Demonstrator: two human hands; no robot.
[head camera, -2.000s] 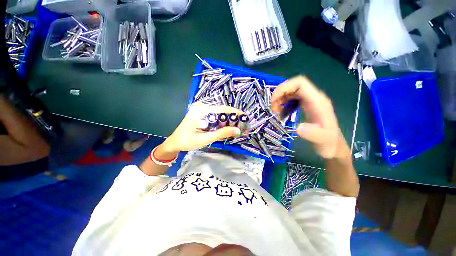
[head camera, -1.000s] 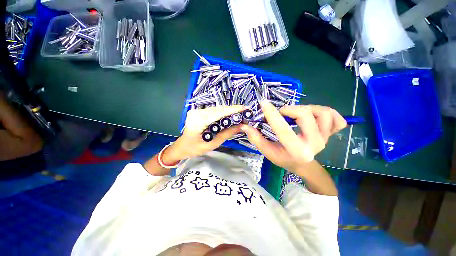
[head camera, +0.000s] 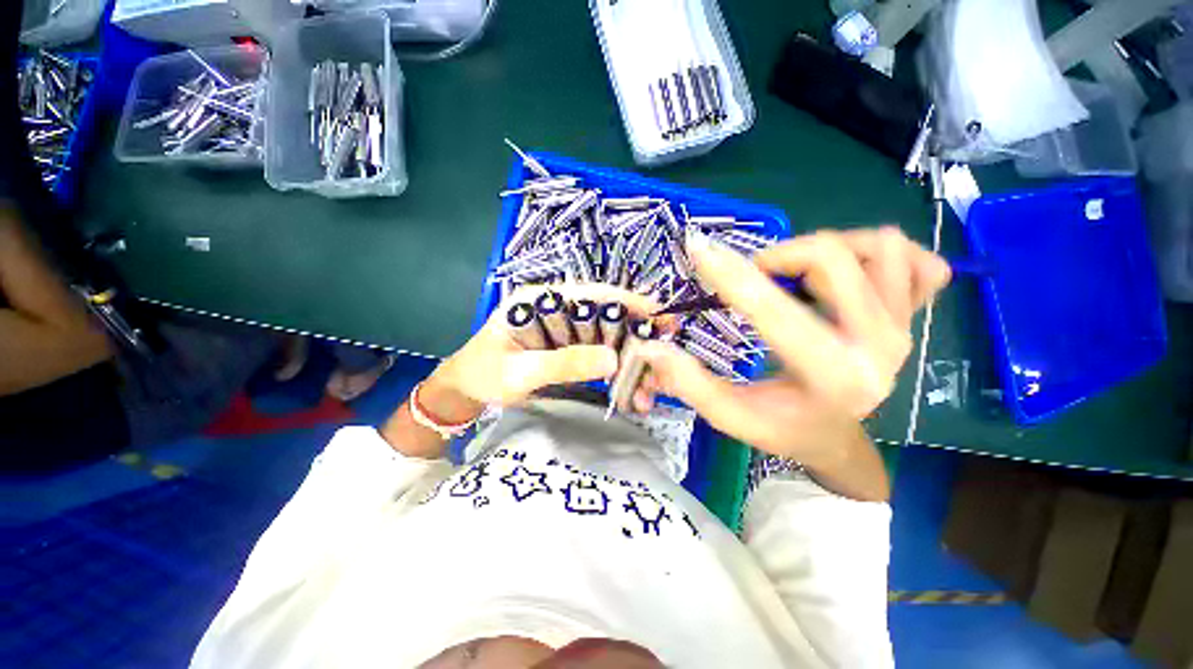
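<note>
My left hand (head camera: 504, 366) holds a row of several silver metal cylindrical parts (head camera: 568, 327), their dark-ringed round ends facing up. My right hand (head camera: 818, 340) is close on the right, its thumb and a finger at the part (head camera: 633, 373) at the row's right end, which tilts away from the others. A slim dark pen-like tool with a blue end (head camera: 966, 265) passes through my right hand; its dark tip points at the row. Both hands are over the near part of the blue work tray (head camera: 497, 248), heaped with loose parts.
A white-lined clear box (head camera: 654, 59) with a short row of parts is beyond the tray. Two clear tubs (head camera: 399, 170) with parts stand at left. A black case (head camera: 844, 98), plastic bags (head camera: 1001, 79) and a flat blue tray (head camera: 1073, 307) are at right. Another person's arm (head camera: 39, 314) shows at left.
My right hand first came to the row with the tool. Since then the row's right-end part has turned, its rod pointing down towards my body, and my right hand has risen slightly.
</note>
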